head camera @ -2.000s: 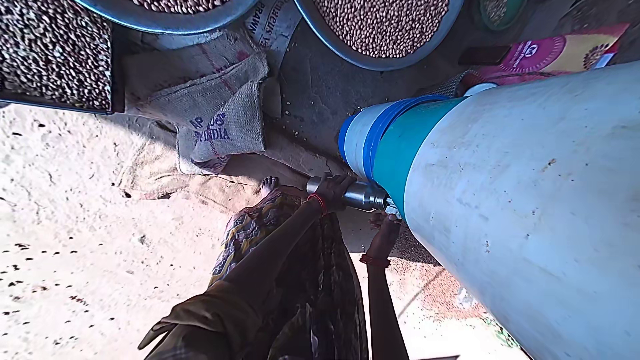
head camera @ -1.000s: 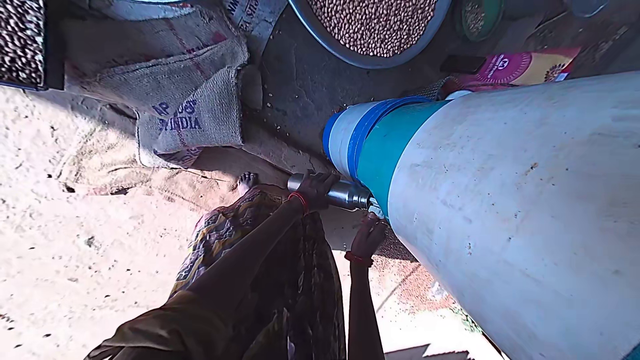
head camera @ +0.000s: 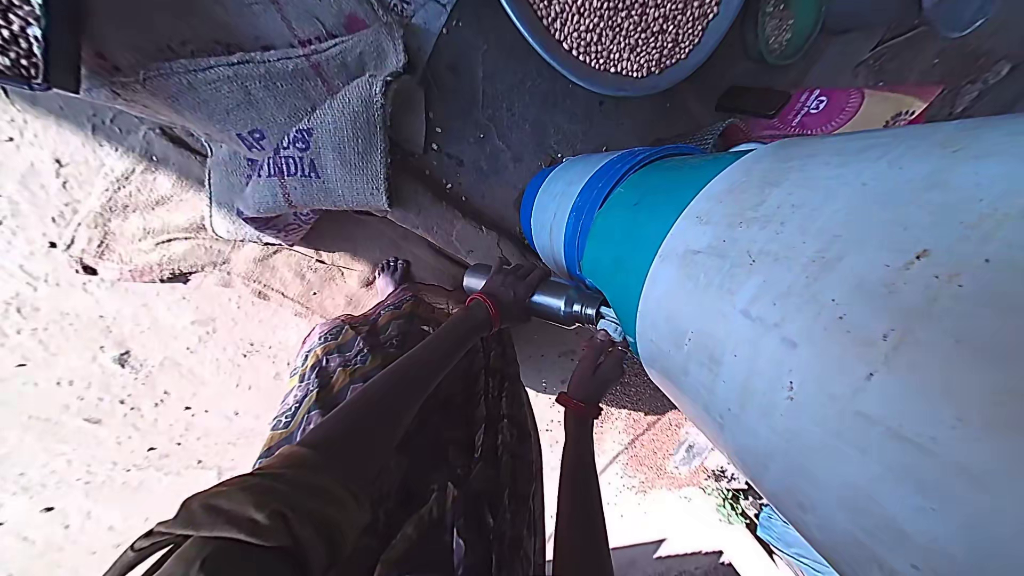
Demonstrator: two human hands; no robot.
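A steel bottle (head camera: 556,300) lies tilted, nearly sideways in the view, with my left hand (head camera: 512,292) wrapped around its body. Its mouth is at a whitish tap (head camera: 610,322) on the side of a stack of blue, white and green plastic containers (head camera: 632,216). My right hand (head camera: 596,368) has its fingers at this tap, just below the bottle's mouth. Whether water runs into the bottle cannot be told. The palm side of my left hand is hidden.
A large pale drum (head camera: 840,320) fills the right side. Jute sacks (head camera: 320,160) lie at the upper left, near a bare foot (head camera: 392,274). A wide metal basin (head camera: 600,80) of beans or nuts stands at the top, with a dark flat object (head camera: 752,101) and a printed pink bag (head camera: 832,112) nearby.
The view has shifted a little. My left hand stays around the bottle and my right hand stays at the tap.
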